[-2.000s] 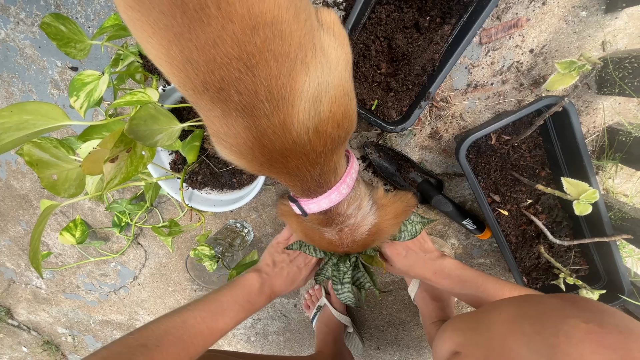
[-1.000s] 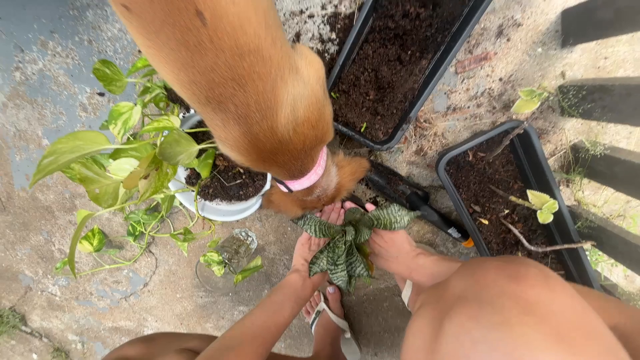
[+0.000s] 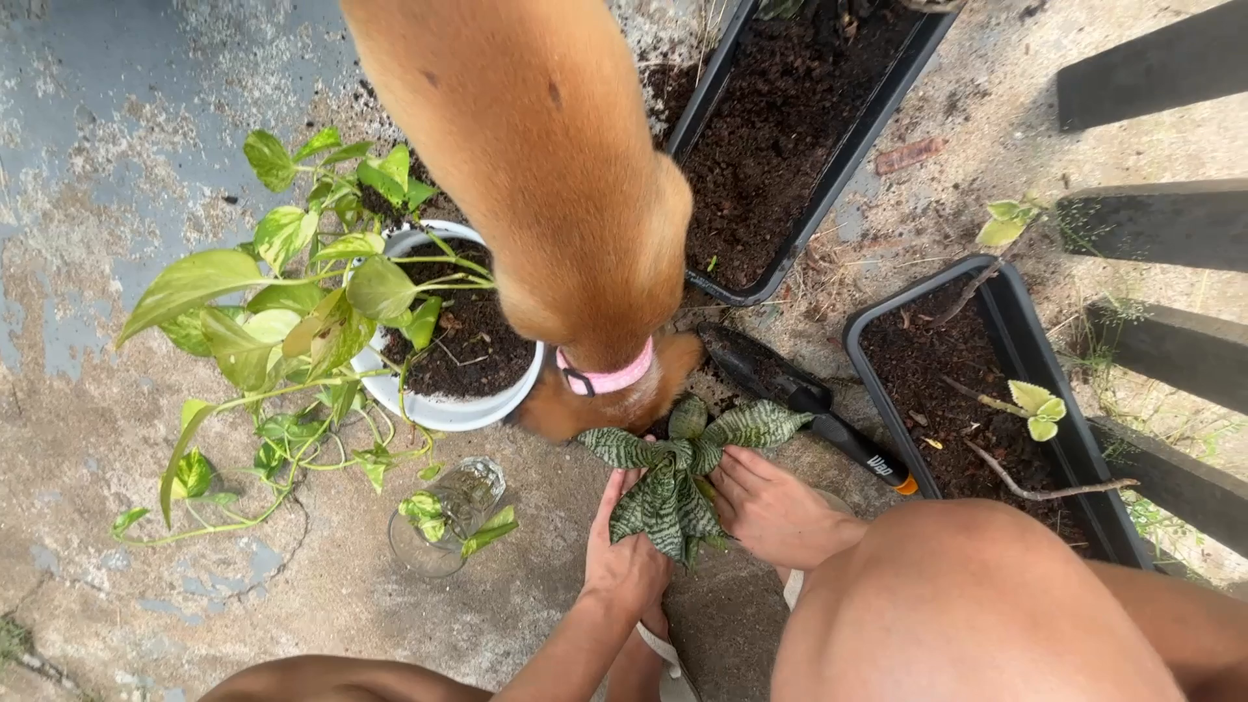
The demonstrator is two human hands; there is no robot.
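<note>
A small snake plant with banded leaves stands between my feet, a hand at each side of it. My left hand is at its left, with the fingers partly under the leaves. At its right, my right hand reaches under the leaves too. Whatever lies beneath the foliage is hidden, so the hold of either hand cannot be made out. A brown dog with a pink collar has its head down just beyond the plant. A black hand trowel with an orange tip lies to the right.
A white pot of soil with a trailing pothos stands left. Near it is a clear glass with cuttings. Black planters of soil stand at the top and right, the right one with a small cutting. Dark fence slats edge the right side.
The dog's head, over the plant two seconds ago, has moved back from it and shows beyond the leaves. More of the snake plant is in sight. Both hands remain beside it.
</note>
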